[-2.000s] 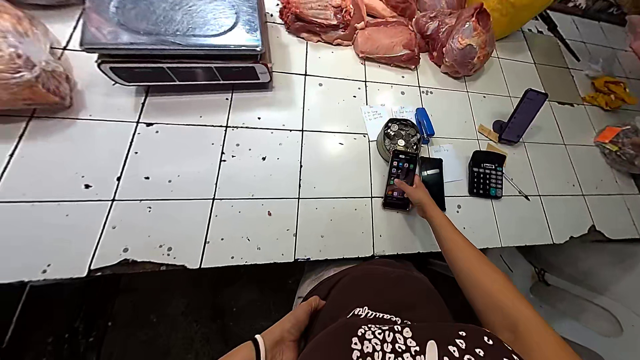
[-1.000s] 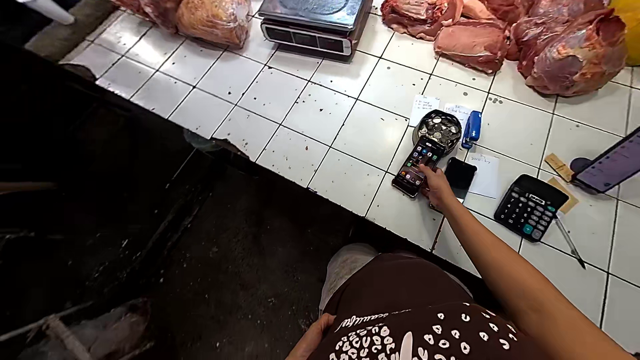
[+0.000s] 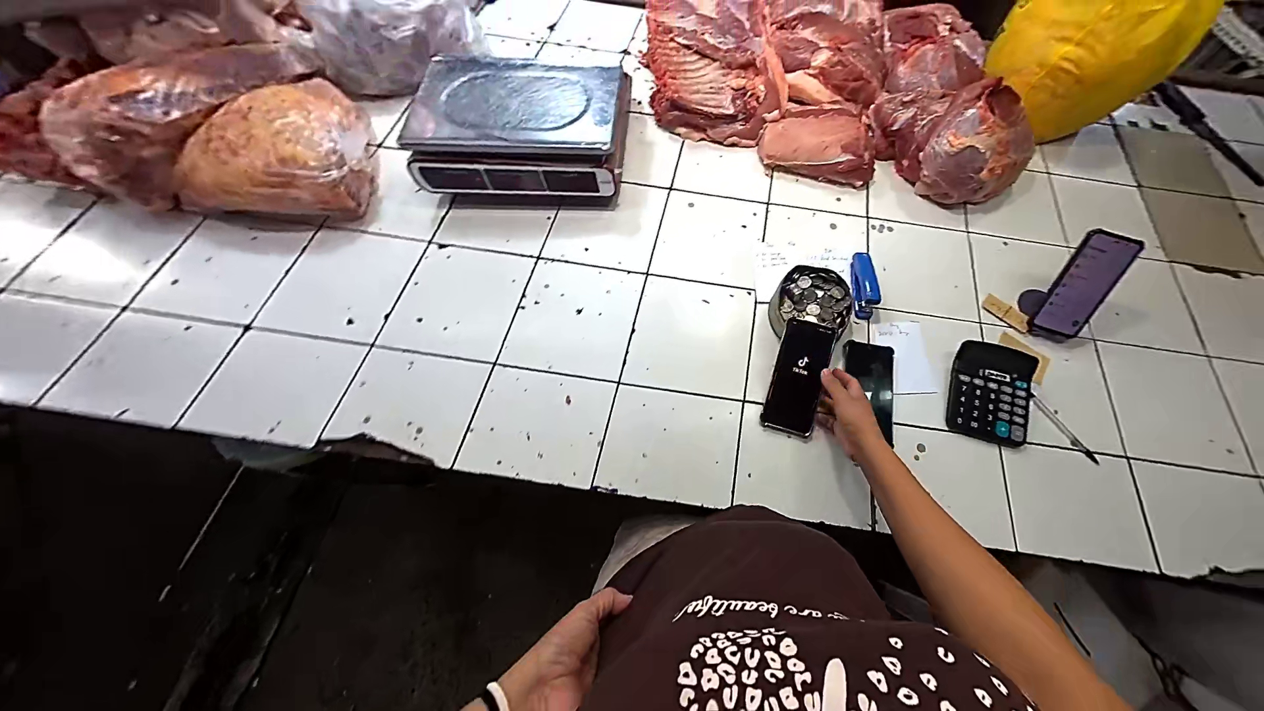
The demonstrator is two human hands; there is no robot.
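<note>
My right hand (image 3: 851, 410) touches the right edge of a smartphone (image 3: 798, 380), which leans with its top on a round bowl of coins (image 3: 814, 296); whether the fingers grip it is unclear. A second dark phone (image 3: 871, 380) lies flat, partly under that hand. My left hand (image 3: 568, 652) rests at the side of my dark printed shirt, its fingers partly hidden by the cloth. A blue stapler (image 3: 865, 285) lies beside the bowl, near papers with handwriting (image 3: 906, 360). Farther right are a black calculator (image 3: 992, 393), a pen (image 3: 1065, 431) and a phone propped upright (image 3: 1088, 283).
Raw meat cuts (image 3: 816, 146) lie at the back of the white tiled counter (image 3: 553, 415), beside a yellow bag (image 3: 1096, 59). A weighing scale (image 3: 514, 128) stands left of them. Bagged meat (image 3: 276, 148) is at the far left. The counter's front edge is chipped.
The screen of the phone at my right hand has gone from app icons to a dark opening screen. My right hand has shifted from over the screen to the phone's right edge. The view has swung.
</note>
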